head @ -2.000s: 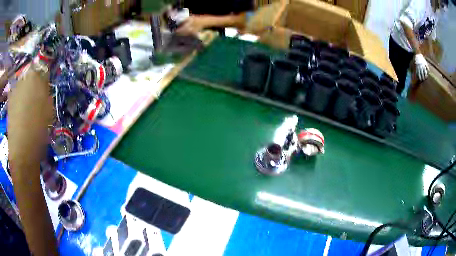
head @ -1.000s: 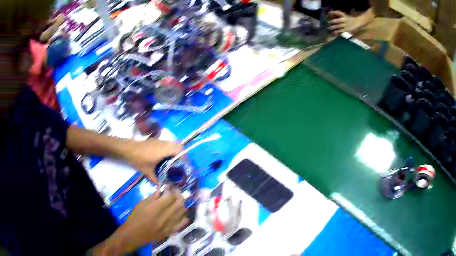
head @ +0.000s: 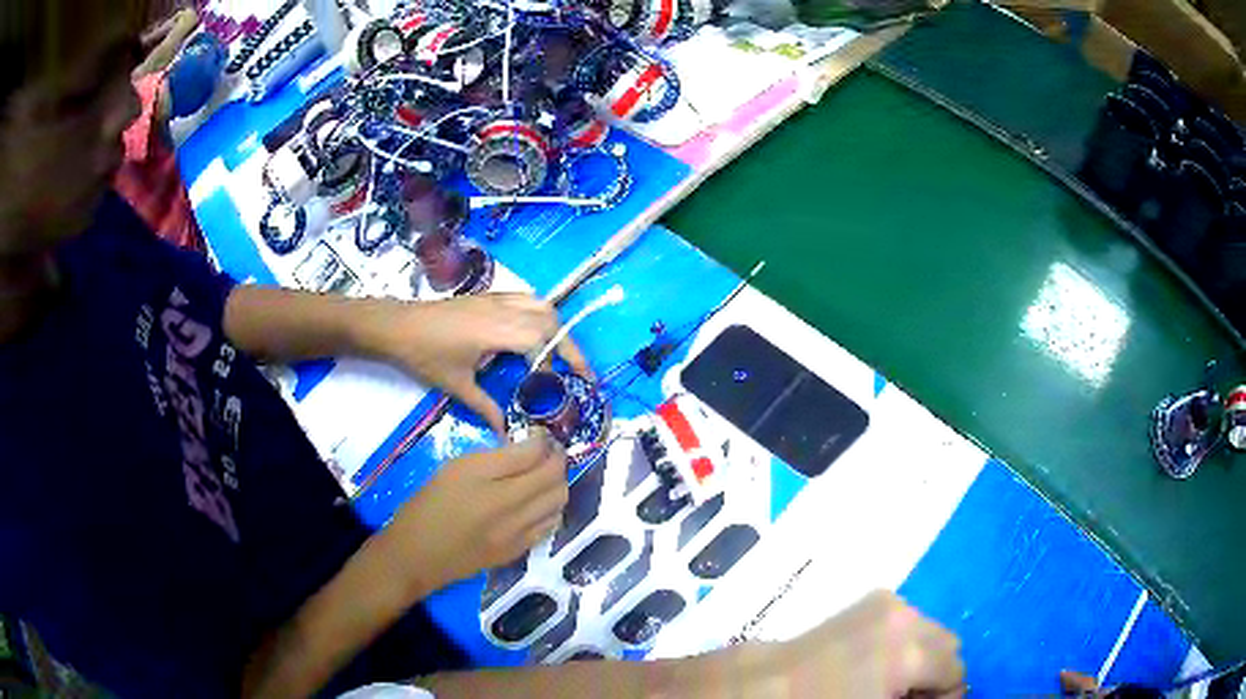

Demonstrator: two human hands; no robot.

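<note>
My left hand [head: 895, 658] comes in along the bottom edge with its fingers curled; whether it holds anything is hidden. What look like fingertips of my right hand [head: 1080, 681] barely show at the bottom right edge. A ring board assembly [head: 549, 402] with a dark central tube lies on the blue-and-white printed sheet [head: 929, 539], between a coworker's two hands. A pale cable and thin wires run from it to a small black connector [head: 655, 358]. A banded red-and-white part [head: 686, 440] lies beside it.
The coworker [head: 178, 410] leans in from the left. Behind is a tangled pile of wired units [head: 508, 157]. On the green surface [head: 875, 260], another ring unit [head: 1186, 432] lies at the right edge and black cups [head: 1161, 150] stand at the upper right.
The view has swung left and down, bringing in the coworker, who now has both hands at a ring assembly. My left forearm and hand have entered at the bottom.
</note>
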